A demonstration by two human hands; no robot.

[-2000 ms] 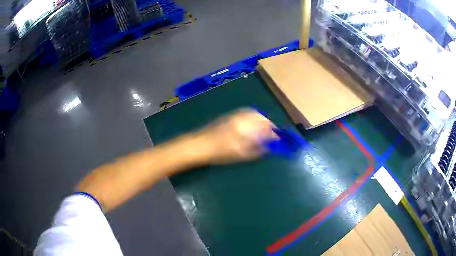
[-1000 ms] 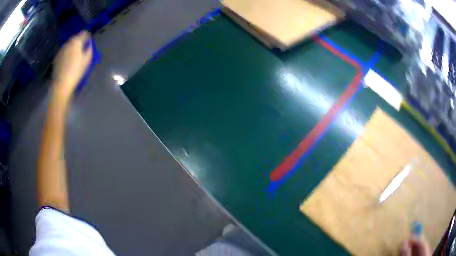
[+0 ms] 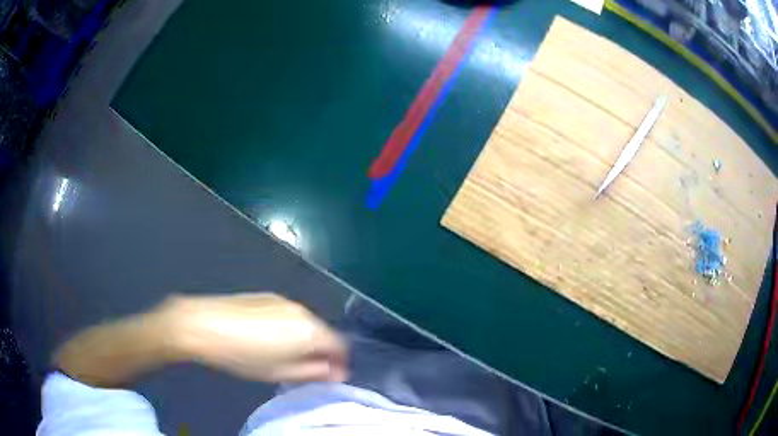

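Observation:
My left hand is blurred at the lower left, in front of my body and off the bench edge. Its fingers look curled; whether it holds anything cannot be told. My right hand is not in view. Thin silver tweezers lie slantwise on the tan cardboard sheet. A small pile of blue debris and loose specks lie on the sheet's right part. No blue cloth shows.
The green bench mat carries a red tape strip with blue tape beside it. Yellow tape runs along the upper right. A thin red line shows at the right edge. Grey floor lies left.
My left hand has come back from the far left to near my body, and the blue cloth has left view. My right fingertips have left the cardboard. The view has tilted down and shifted.

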